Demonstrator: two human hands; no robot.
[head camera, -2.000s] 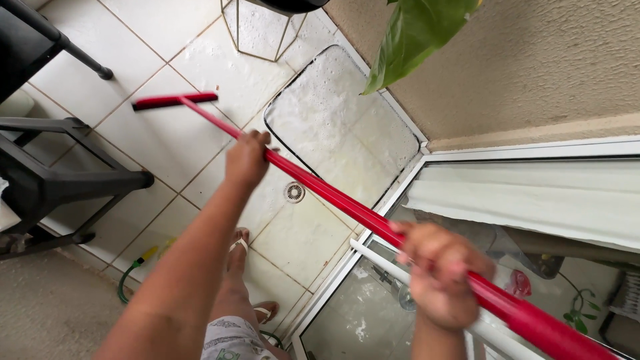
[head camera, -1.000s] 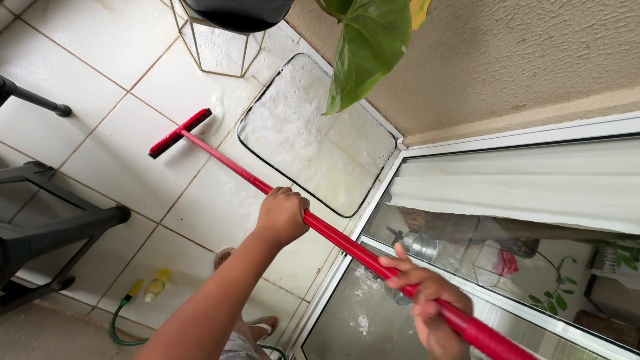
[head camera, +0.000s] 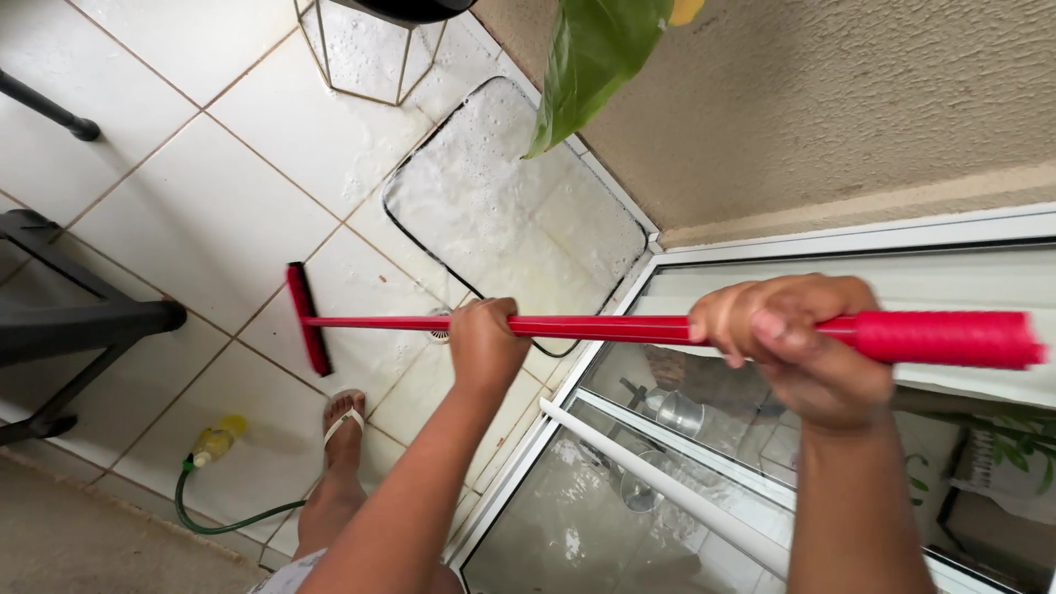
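A red-handled floor squeegee (head camera: 610, 328) lies across the view, its red and black head (head camera: 309, 320) on the white floor tiles near my foot. My left hand (head camera: 488, 342) is closed around the middle of the pole. Farther up, just below the ribbed red grip, my right hand (head camera: 796, 346) holds the same pole. A round metal floor drain (head camera: 440, 325) shows partly behind the pole, beside my left hand. Soapy water covers a clear rectangular mat or panel with a black edge (head camera: 412, 224), which lies on the floor beyond the pole.
A wire plant stand (head camera: 363, 99) with a black pot is at the top, near a large green leaf (head camera: 590, 66). Dark furniture legs (head camera: 91, 322) stand left. A green hose (head camera: 198, 524) with a yellow nozzle (head camera: 216, 441) lies lower left. A white-framed glass door (head camera: 536, 466) and white pole (head camera: 668, 487) are right.
The squeegee head has moved over the tiles toward my foot, and the pole has swung from slanting to nearly level in view. Both hands stay on the pole.
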